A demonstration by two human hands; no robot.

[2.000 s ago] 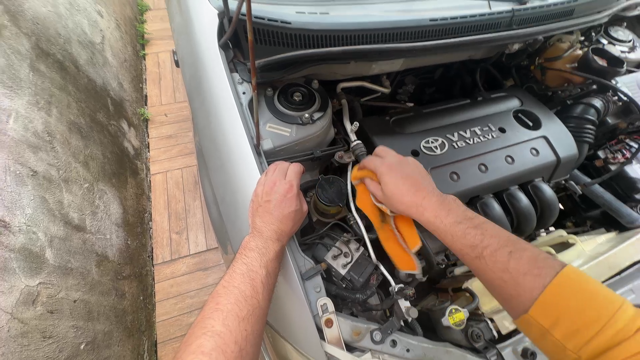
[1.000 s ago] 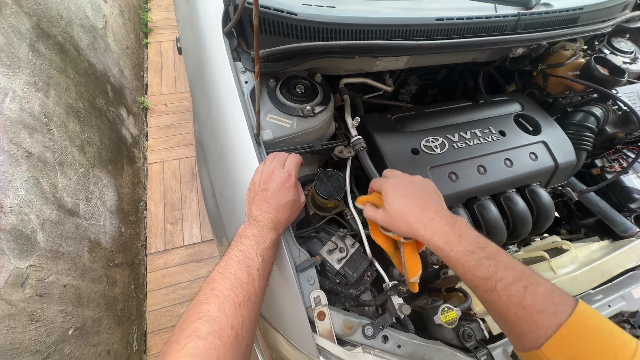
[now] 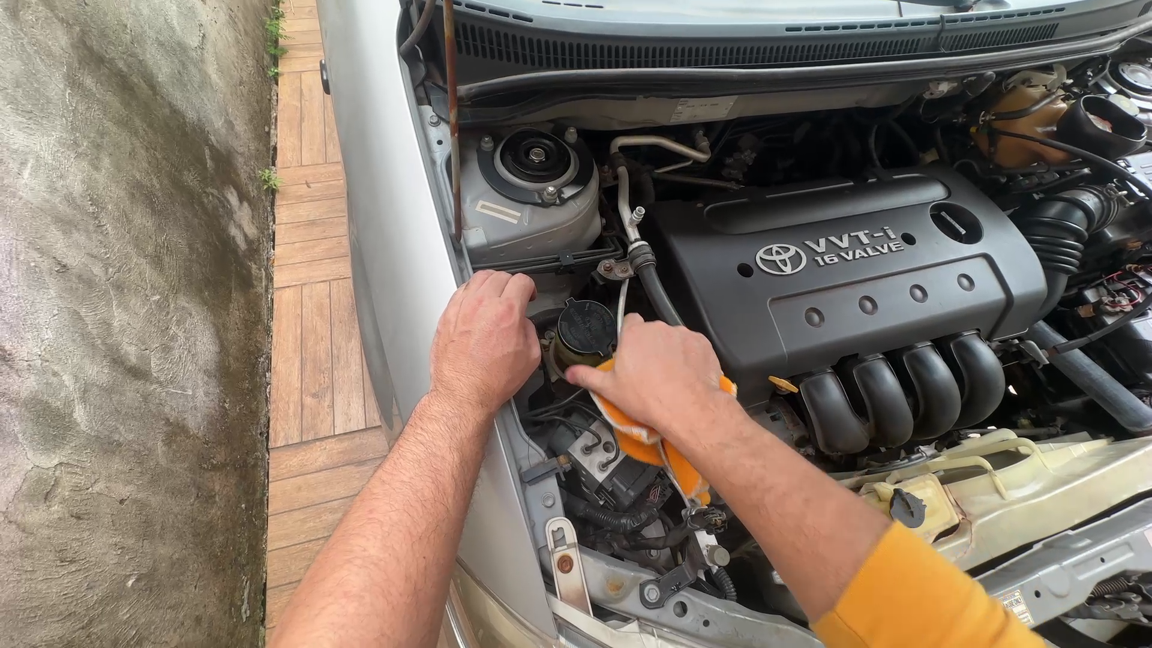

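Note:
My left hand [image 3: 486,342] rests with curled fingers on the inner edge of the silver fender [image 3: 378,225] and holds nothing visible. Bunched in my right hand [image 3: 655,373] is an orange cloth [image 3: 688,468], which hangs below the palm over the metal line. My right hand is just beside the black cap of a reservoir [image 3: 587,328], its thumb pointing toward the fender. A metal air-conditioning pipe [image 3: 625,198] runs down toward that hand. To the right of it lies the black plastic engine cover [image 3: 846,261]. Below the cloth's left side sits a metal block with thin lines [image 3: 598,459].
A strut tower [image 3: 531,216] and the rusty hood prop rod [image 3: 453,126] stand beyond my left hand. The radiator support [image 3: 1044,486] crosses the front. A rough concrete wall [image 3: 135,315] borders the tiled walkway [image 3: 315,342] left of the car.
My right hand has moved down and toward the fender, closer to the reservoir cap, with the orange cloth still in it. My left hand has stayed on the fender edge.

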